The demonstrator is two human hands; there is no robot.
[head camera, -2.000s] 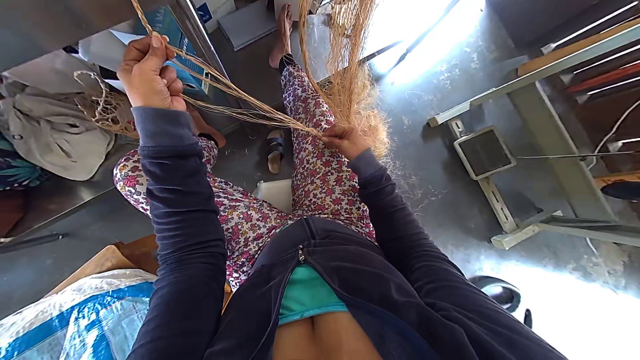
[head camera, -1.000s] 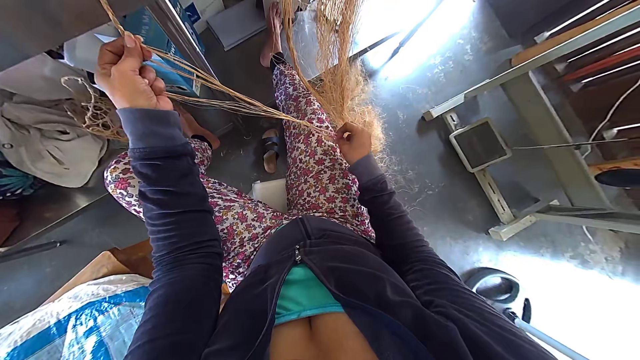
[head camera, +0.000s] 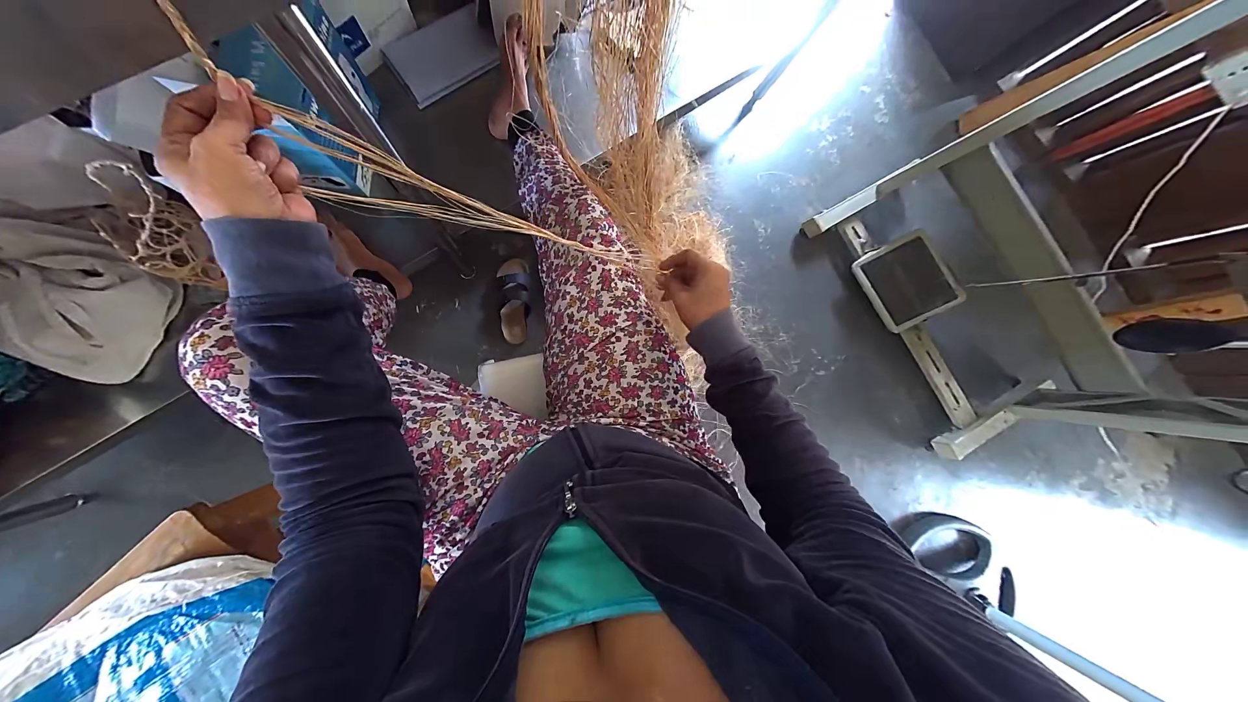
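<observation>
My left hand [head camera: 229, 151] is raised at the upper left, its fingers closed on a twisted cord of tan plant fiber [head camera: 183, 29] that runs up to the top edge. From that hand, split strands of fiber [head camera: 429, 185] stretch down and right, over my thigh, to my right hand [head camera: 695, 285]. The right thumb and fingertips pinch near the thin ends of the strands. Behind the right hand, a loose bundle of long tan fibers [head camera: 639, 127] hangs down into a tangled heap [head camera: 682, 200].
A coil of rope [head camera: 161, 229] lies by a grey cloth [head camera: 88, 292] at left. A metal frame with a foot pedal [head camera: 909, 281] stands at right. A sandal [head camera: 514, 300] is on the floor, and a blue and white woven sack [head camera: 146, 624] sits at lower left.
My left hand has moved a little to the left with the cord since two seconds ago. The right hand still is at the far end of the strands, its fingers somewhat shifted.
</observation>
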